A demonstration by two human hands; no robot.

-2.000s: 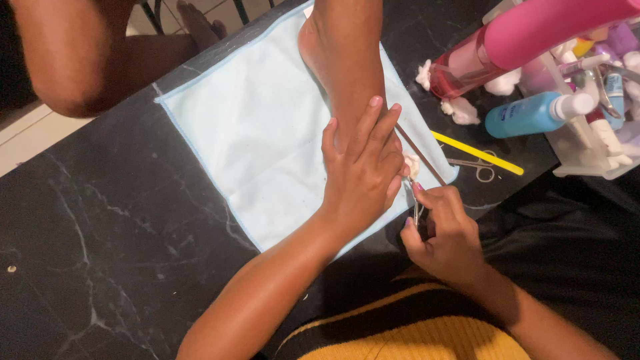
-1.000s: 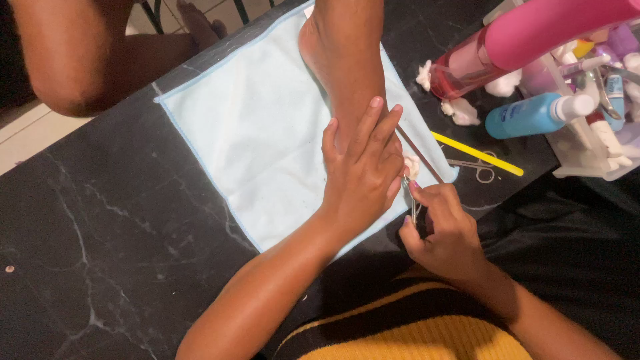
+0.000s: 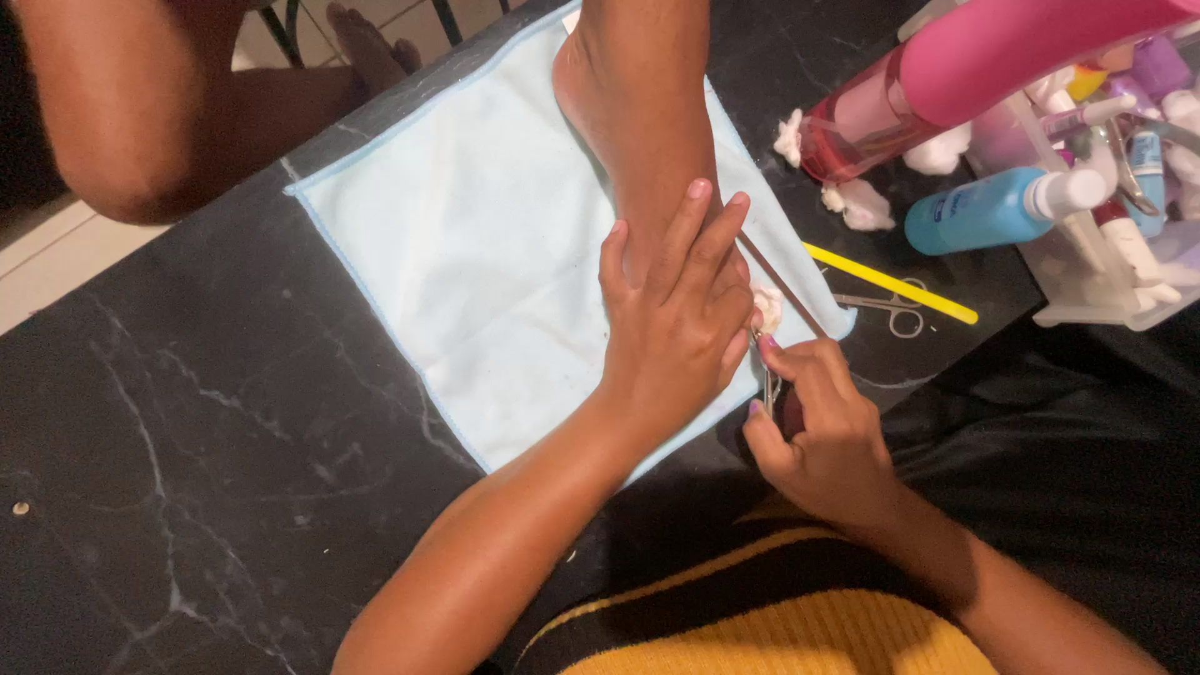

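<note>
Another person's foot [image 3: 637,122] rests on a light blue cloth [image 3: 469,253] on the black marbled table. My left hand [image 3: 675,305] lies over the front of the foot, its fingers around it; the toes are mostly hidden. My right hand [image 3: 820,422] grips small metal nippers [image 3: 771,384] between thumb and fingers, their tip at the toe end beside my left fingertips. A wad of white cotton [image 3: 769,307] sits by that tip. A thin dark nail file [image 3: 780,284] lies on the cloth to the right of the foot.
Small scissors [image 3: 886,305] and a yellow stick [image 3: 891,283] lie right of the cloth. Farther right are a blue bottle [image 3: 980,211], a pink bottle [image 3: 984,70], cotton pieces [image 3: 858,204] and a clear plastic organizer [image 3: 1092,309] with bottles and tools. The other person's knee [image 3: 122,122] is beyond the table edge.
</note>
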